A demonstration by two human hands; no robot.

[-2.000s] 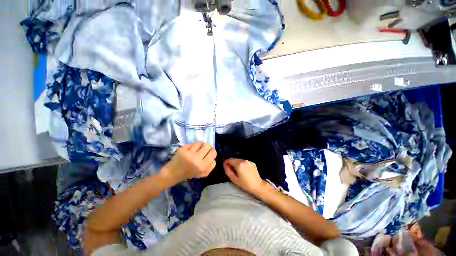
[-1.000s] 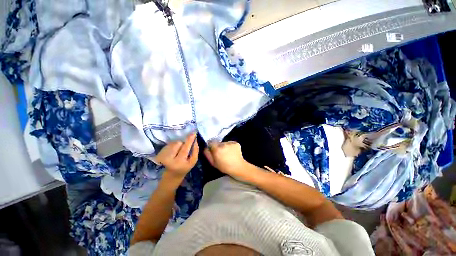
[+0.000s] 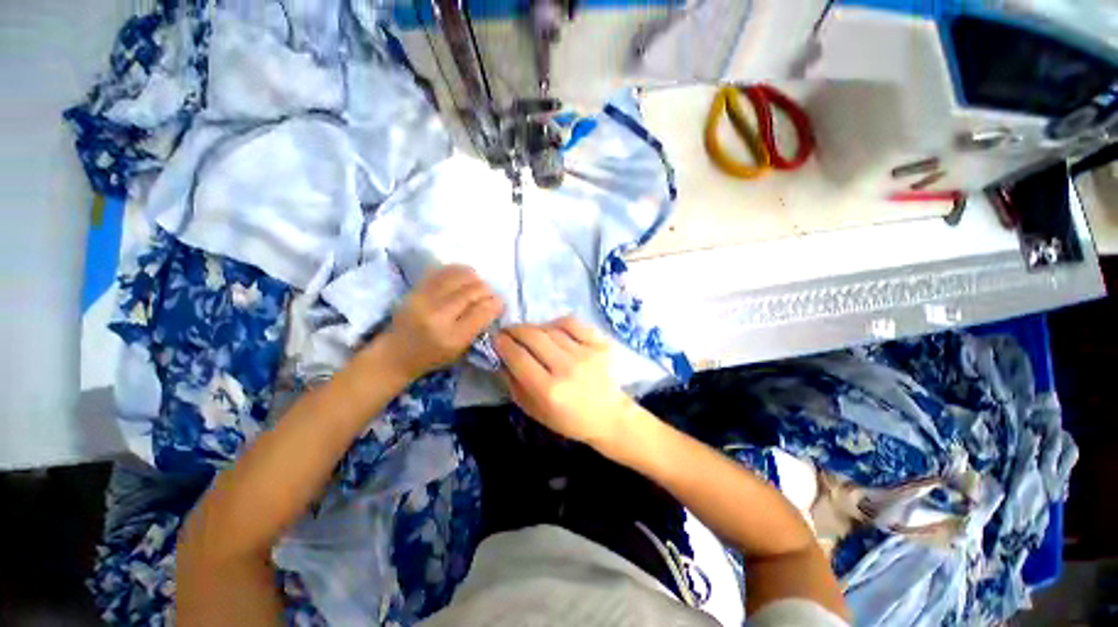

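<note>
The blue floral garment piece (image 3: 564, 233) lies pale side up on the machine bed, under the presser foot (image 3: 517, 159). A seam line runs from the foot toward my hands. My left hand (image 3: 444, 321) pinches the cloth just left of the seam, below the foot. My right hand (image 3: 564, 374) is beside it, its fingertips holding the cloth at the seam. The fingertips of both hands nearly meet at a small fold. The cloth under my fingers is partly hidden.
Scissors with yellow and red handles (image 3: 760, 130) and a small red-handled tool (image 3: 926, 196) lie on the bed at right. A ruler strip (image 3: 797, 300) edges the table. A floral heap (image 3: 907, 453) fills a blue bin (image 3: 1045, 539). The control panel (image 3: 1024, 74) is at upper right.
Both hands have moved up the cloth toward the presser foot, and the cloth's lower edge is folded up between them. The view now shows more of the machine, with the scissors back in sight.
</note>
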